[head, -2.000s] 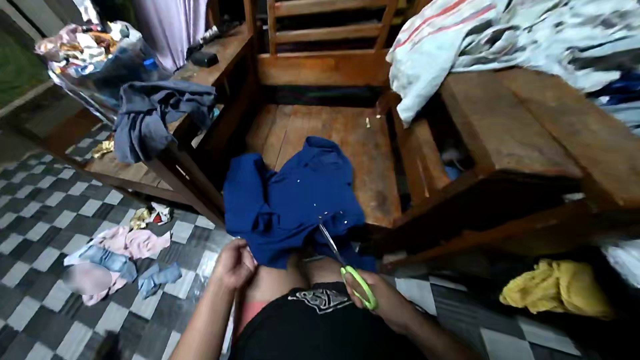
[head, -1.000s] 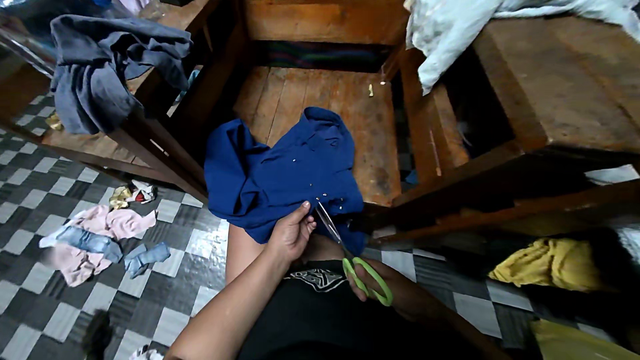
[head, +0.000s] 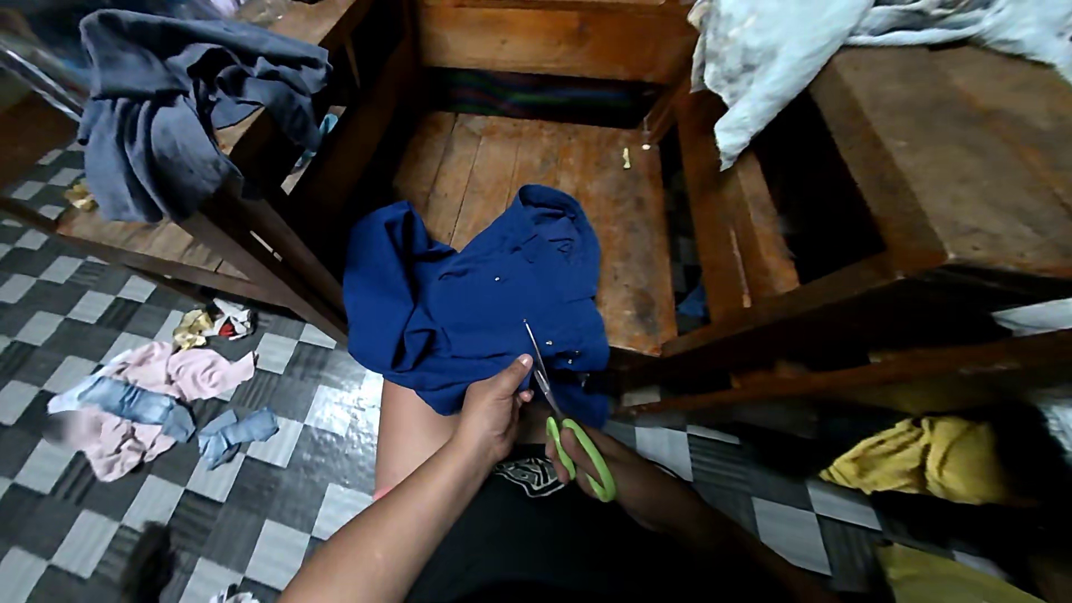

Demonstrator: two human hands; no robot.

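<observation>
A blue cloth garment (head: 502, 293) lies over the front of a wooden seat and reaches down to my lap. Its lower edge is pinched by my left hand (head: 494, 410), thumb on top. In my right hand (head: 586, 461) is a pair of scissors with green handles (head: 601, 477). The blades point away from me over the cloth, just right of my left thumb, and seem slightly apart. Several small light specks show on the garment. Whether the lower blade is beneath the cloth, I cannot tell.
The wooden chair seat (head: 645, 276) stands ahead. A grey cloth (head: 159, 109) hangs over its left side, a whitish cloth (head: 770, 59) over the right. Pink cloth (head: 197, 368) and blue scraps (head: 239, 435) lie on the checkered floor. Yellow cloth (head: 930, 461) lies at right.
My left hand has moved from the garment's lower left edge towards the scissors. The scissors stay in my right hand, and their blades lie over the cloth. The view has tilted down.
</observation>
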